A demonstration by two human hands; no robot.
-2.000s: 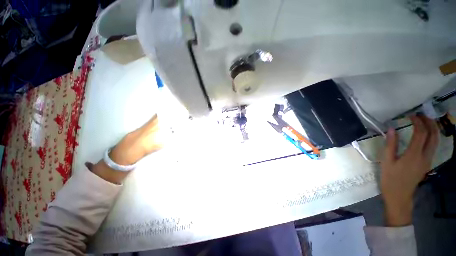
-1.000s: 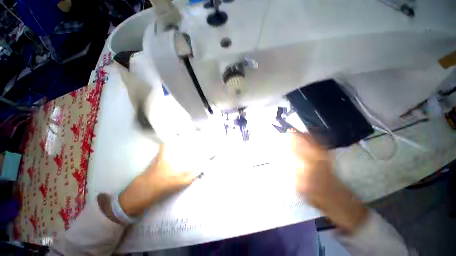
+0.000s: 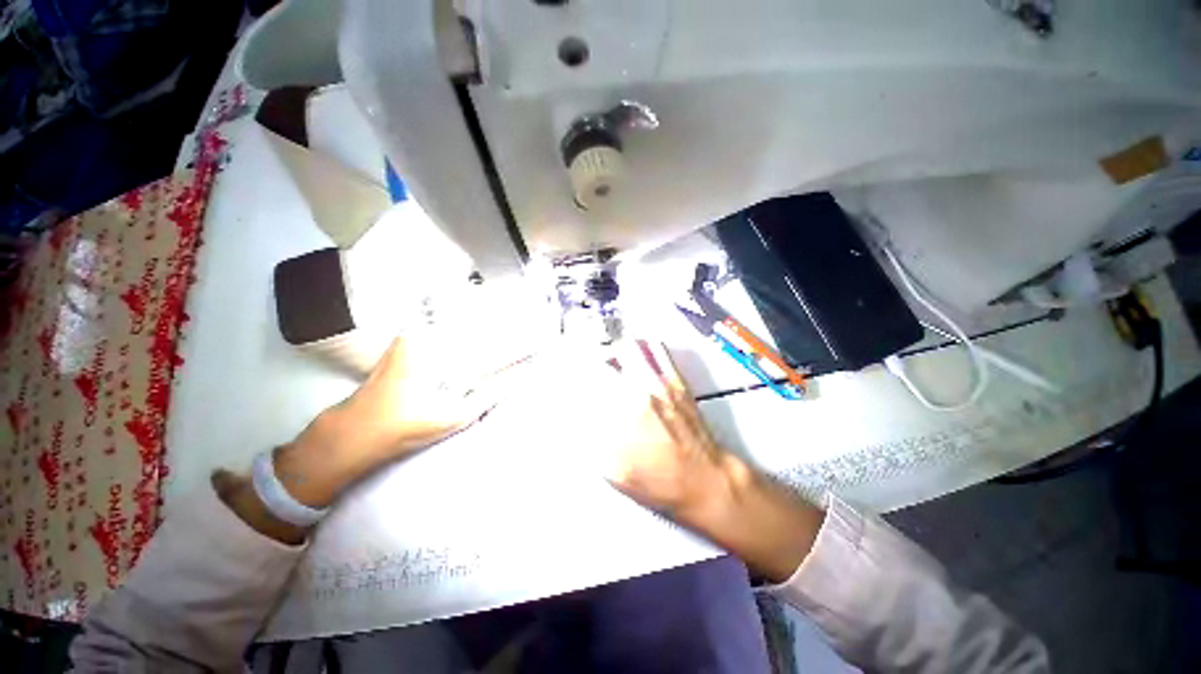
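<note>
Beige fabric with a dark brown end [image 3: 314, 298] lies left of the machine head, partly washed out by glare. Another beige piece with a dark end [image 3: 285, 116] lies behind it. The presser foot and needle [image 3: 603, 292] stand in bright light. My left hand [image 3: 385, 414] lies low over the washed-out area left of the needle, fingers towards the fabric. My right hand [image 3: 663, 441] is just in front of the needle, palm down, fingertips lost in glare. Whether either hand grips cloth cannot be told.
Thread snips [image 3: 751, 348] with blue and orange handles lie right of the needle, beside a flat black device [image 3: 823, 283] with a white cable [image 3: 971, 358]. The white machine head [image 3: 790, 105] spans the top. A printed cover sheet [image 3: 92, 395] is at the left.
My right hand has moved from the far right, past the snips, to in front of the needle. My left hand has moved forward and right from its first place. The dark-ended fabric now shows clearly at left.
</note>
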